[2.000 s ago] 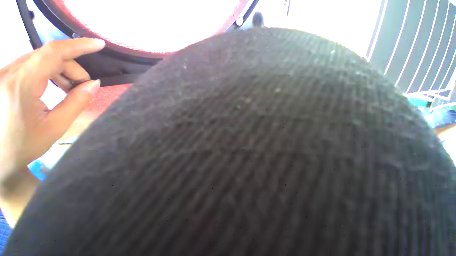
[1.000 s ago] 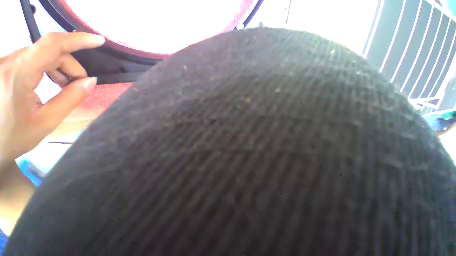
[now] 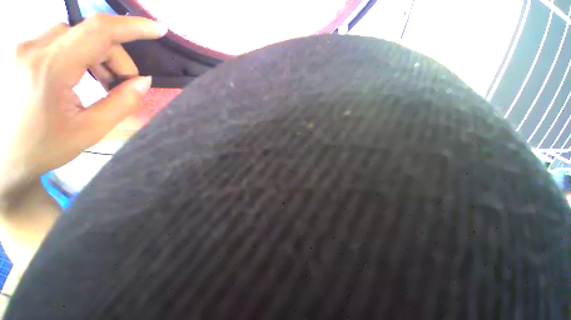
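A black frame [image 3: 166, 60] with a large round opening lies at the upper left, cut off by the top edge. The mat shows pink below it and almost white through the opening. My left hand [image 3: 94, 81] is bare and rests at the frame's lower left corner. Its thumb and curled fingers close on that corner, and the index finger stretches along the rim of the opening. My right hand is not seen; dark ribbed fabric [image 3: 325, 187] hides the middle and lower part of the view.
Grey-black strips with white lines between them [image 3: 548, 81] lie at the right edge. The pink mat [image 3: 156, 100] shows below the frame. A bit of blue [image 3: 56, 187] shows beside my left wrist, and blue cloth at the lower left edge.
The frame, my left hand and the striped sheet all sit further right in the view, and the frame and hand slightly higher. My left hand keeps its hold on the corner.
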